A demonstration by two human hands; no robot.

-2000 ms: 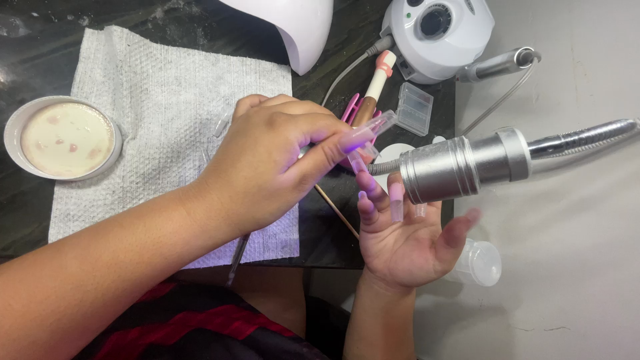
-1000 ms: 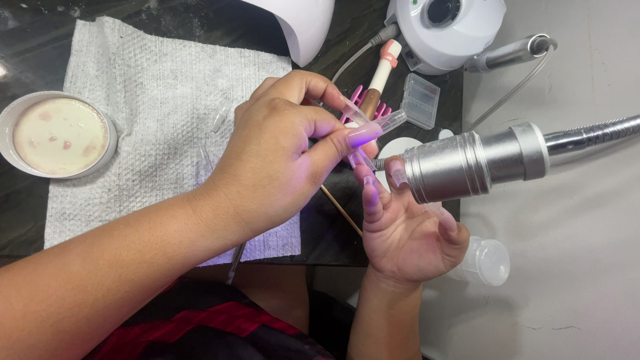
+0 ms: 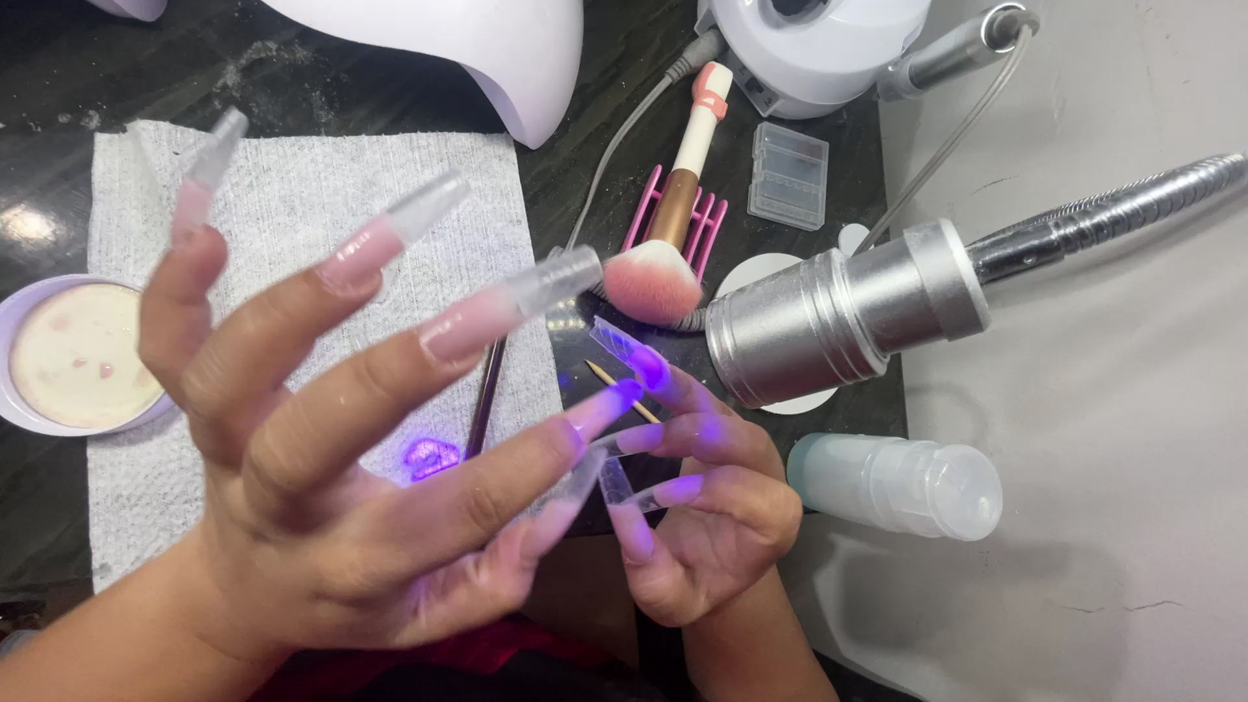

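My left hand [image 3: 361, 458] shows its back, with long pink nails ending in clear tips; three fingers spread up and left. Its index finger and thumb reach the fingertips of my right hand [image 3: 721, 526], which is curled at right. I see no separate tool in either hand, though the overlap hides some of the contact. Purple light falls on the right fingers, whose nails have long clear extensions. Just right and above is a silver cylindrical lamp head [image 3: 809, 327] on a flexible metal neck [image 3: 1111, 219]. A pointed wooden stick [image 3: 624, 390] lies behind the fingertips.
A white paper towel [image 3: 322, 185] covers part of the dark table, with a dark thin handle [image 3: 486, 400] on it. Around stand a round cream-filled container [image 3: 83, 356], white curved housing [image 3: 487, 49], fluffy pink brush [image 3: 653, 283], pink rack [image 3: 704, 234], clear case [image 3: 790, 175], white machine [image 3: 824, 49] and translucent bottle [image 3: 897, 487].
My left hand has come away from its closer pinch over the right fingertips, its outer fingers now spread up and left. My right hand has turned and curled its fingers. The fluffy brush head is now uncovered.
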